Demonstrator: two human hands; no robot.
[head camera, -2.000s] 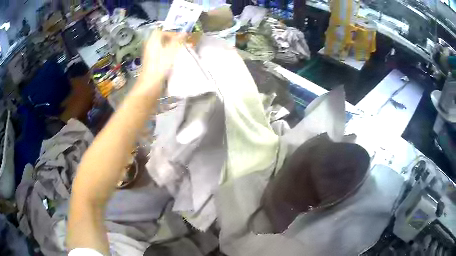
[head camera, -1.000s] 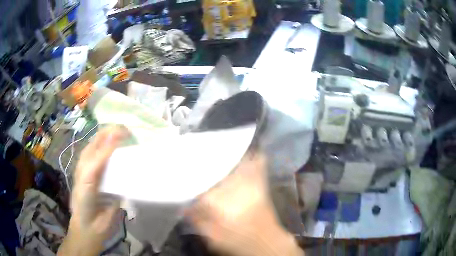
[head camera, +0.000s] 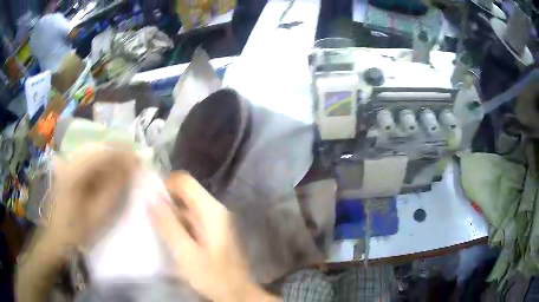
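Observation:
My left hand (head camera: 97, 191) is blurred at the lower left, on a light panel (head camera: 127, 248) of whitish cloth. My right hand (head camera: 198, 227) is beside it, its fingers at the right edge of the same panel. The panel hangs down between the two hands. A dark brown contrast panel (head camera: 210, 133) lies curved behind my right hand, on grey-taupe garment cloth (head camera: 275, 227) that spreads to the right. A pale green panel (head camera: 88, 133) lies behind my left hand. Blur hides the exact finger contact.
The cream-white overlock machine (head camera: 384, 112) stands at centre right on the white table (head camera: 437, 227). A blue plate (head camera: 381, 218) lies in front of it. An olive-green cloth heap (head camera: 499, 189) hangs at the right. More cloth (head camera: 133, 50) and an orange item (head camera: 48, 127) are at the back left.
The view has turned right, towards the machine. My hands now are closer together at the lower left. The light panel, spread wide between them a second ago, now hangs narrower.

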